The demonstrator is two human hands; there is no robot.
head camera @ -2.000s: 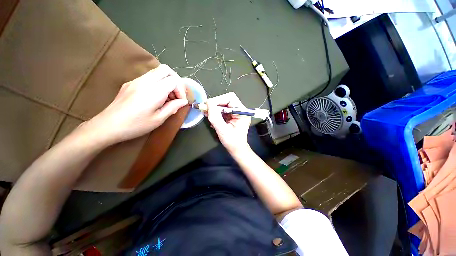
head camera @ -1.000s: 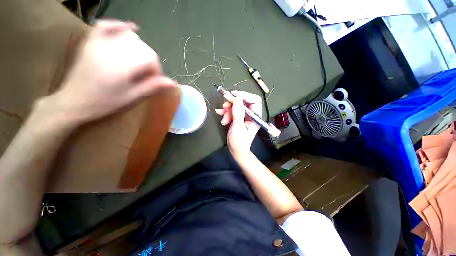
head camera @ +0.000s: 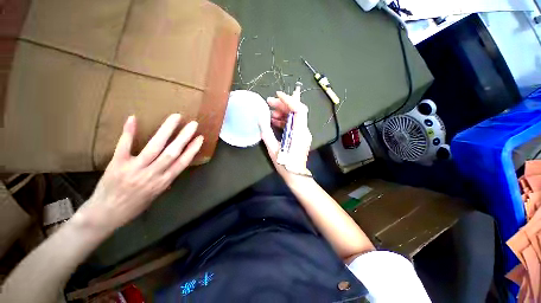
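Note:
A large tan-brown tote bag (head camera: 65,89) with crossing seams lies flat on the left of the table, its reddish-brown edge trim (head camera: 216,89) facing right. My left hand (head camera: 145,168) rests on the bag near its lower edge, fingers spread, gripping nothing. My right hand (head camera: 290,133) holds a slim pale pen-shaped tool (head camera: 289,130) with a dark section, tip pointing up. A round bluish-white pot or disc (head camera: 244,118) lies between the bag trim and my right hand. Loose threads (head camera: 270,71) lie above it.
A yellow-black tool (head camera: 326,87) with a thin metal tip lies on the green table (head camera: 368,59). A dark cable runs down the table's right side. Beyond the edge are a grey fan (head camera: 409,136), a cardboard box (head camera: 403,213) and a blue bin (head camera: 483,148) of orange-pink pieces.
The bag has been turned and shifted, so its trim now runs up beside the pot. My left hand has moved down and opened flat on it. The tool in my right hand has tilted upright.

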